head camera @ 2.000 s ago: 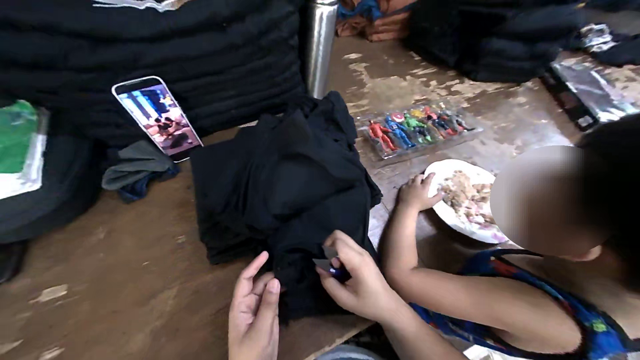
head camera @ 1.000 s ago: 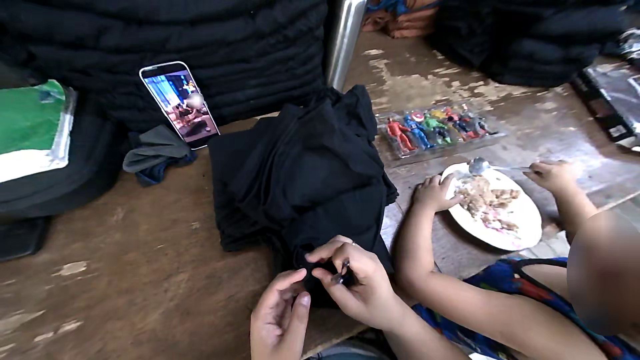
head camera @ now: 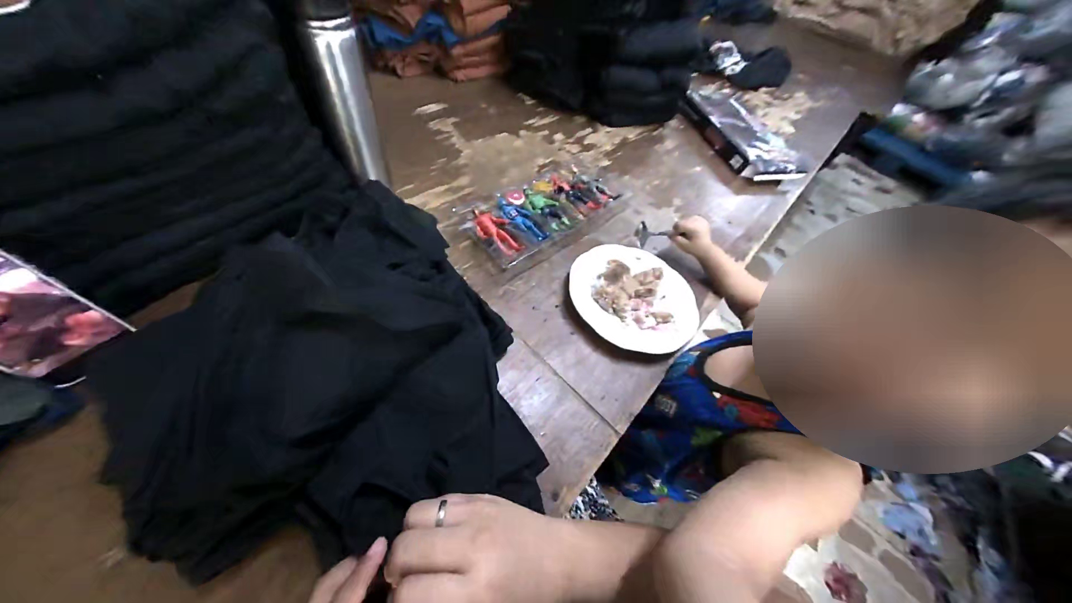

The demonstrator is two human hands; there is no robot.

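A heap of black cloth (head camera: 335, 335) lies on the wooden table at the left and centre. My right hand (head camera: 477, 544), with a ring on one finger, is at the near edge of the cloth with its fingers curled; whatever lies under them is hidden. My left hand (head camera: 352, 578) shows only as a few fingers at the bottom edge, close beside the right one. Another person's arm (head camera: 779, 502) touches my right forearm. That person's other hand (head camera: 693, 237) holds a metal spoon (head camera: 643, 234) by a white plate (head camera: 584, 306) of food.
Several toy figures in a clear plastic tray (head camera: 544, 222) lie beyond the plate. Behind the cloth are a metal pole (head camera: 345, 100) and stacked black fabric (head camera: 151, 142). A phone (head camera: 50, 318) leans at the left edge. A flat box (head camera: 741, 134) sits farther back on the table (head camera: 536, 126).
The view has swung right. The other person's near hand has left the plate, and that arm is now against my right forearm. The dark small object in my right hand earlier no longer shows.
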